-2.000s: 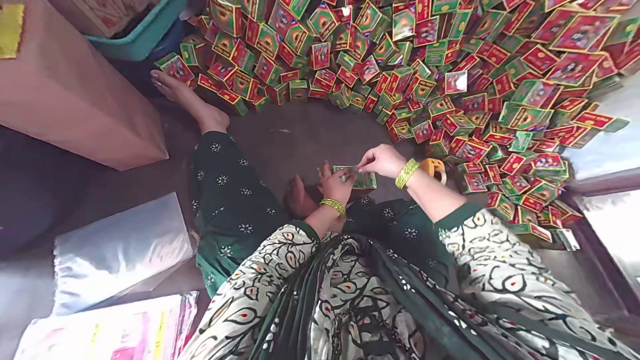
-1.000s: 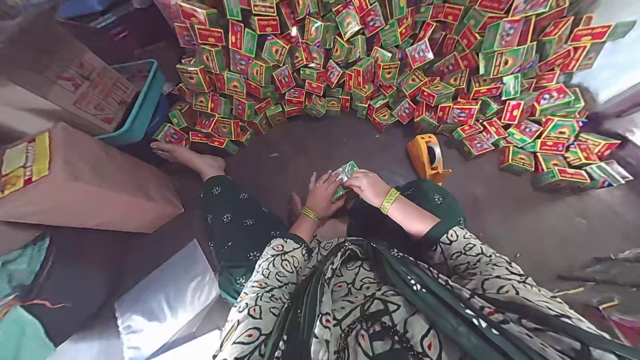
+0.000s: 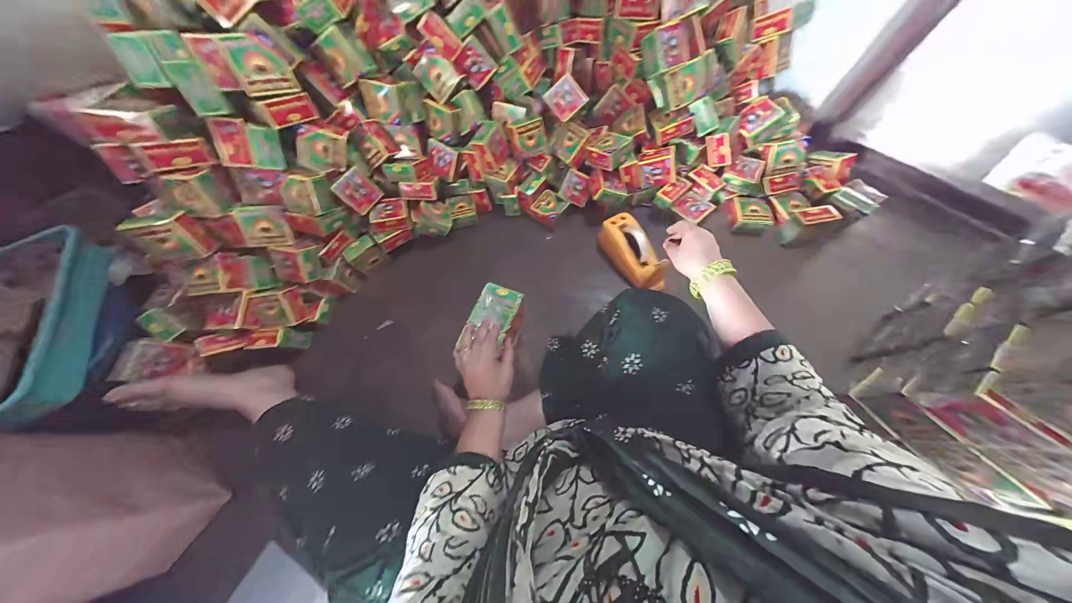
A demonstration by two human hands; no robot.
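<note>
My left hand (image 3: 486,360) rests its fingers on a small green and red printed box (image 3: 497,306) in front of my lap, holding it near my bare foot. My right hand (image 3: 693,249) is at the right end of an orange tape dispenser (image 3: 630,251), its fingers bent close together. Whether tape is between those fingers is too small to tell. The dispenser lies on the dark floor just beyond my knee, with a pale roll in it.
A large heap of similar red and green boxes (image 3: 528,138) curves across the floor ahead. At the left are a teal plastic tub (image 3: 63,327) and a brown carton (image 3: 100,511). Blurred printed packets (image 3: 971,444) lie at the right. A plastic sheet (image 3: 276,578) lies at bottom left.
My right hand has left the box, where both hands were together, and has moved right to the tape dispenser. My left hand stays on the box. The view has shifted to the right.
</note>
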